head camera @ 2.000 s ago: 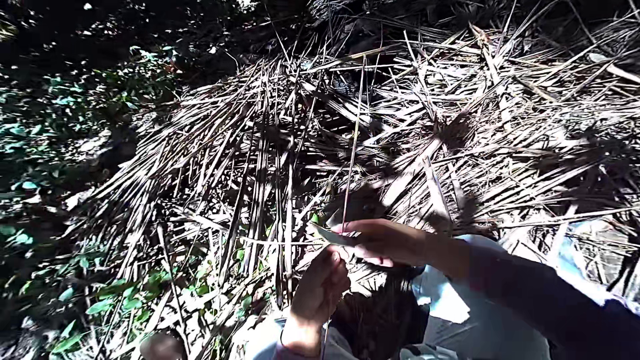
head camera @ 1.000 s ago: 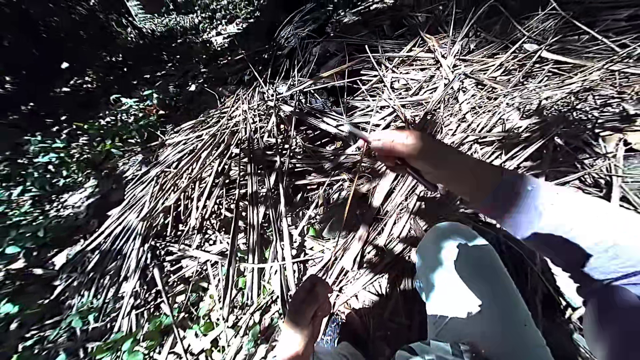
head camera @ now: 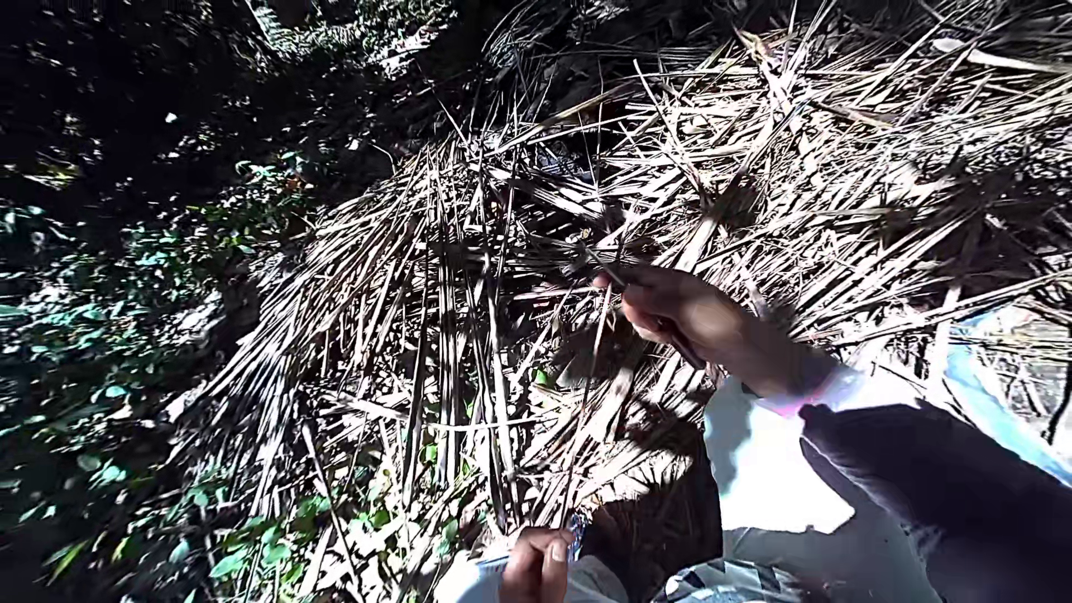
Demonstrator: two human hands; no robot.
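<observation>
My right hand (head camera: pixel 682 314) is closed around a thin dark-handled tool (head camera: pixel 687 347), seemingly a knife; its tip lies over dark shadow and is hard to make out. At the bottom middle, my left hand (head camera: pixel 536 563) has thumb and fingers pinched together. A thin strip (head camera: pixel 599 339) runs from near the right hand down toward the left one; whether the left fingers grip its end is not plain. Under and beyond both hands spreads a heap of dry stalks (head camera: pixel 377 276), with a bundle of longer stems (head camera: pixel 448 368) pointing toward me.
Low green plants (head camera: pixel 268 544) grow at the left and lower left, beside dark shaded ground. My knee in pale cloth (head camera: pixel 779 469) is below my right forearm. A light blue strip of material (head camera: pixel 988 402) lies at the right among the stalks.
Two seconds ago my hands were close together; they are now well apart, the left one low. Since one second ago the right hand has come back a little toward me, still holding the tool.
</observation>
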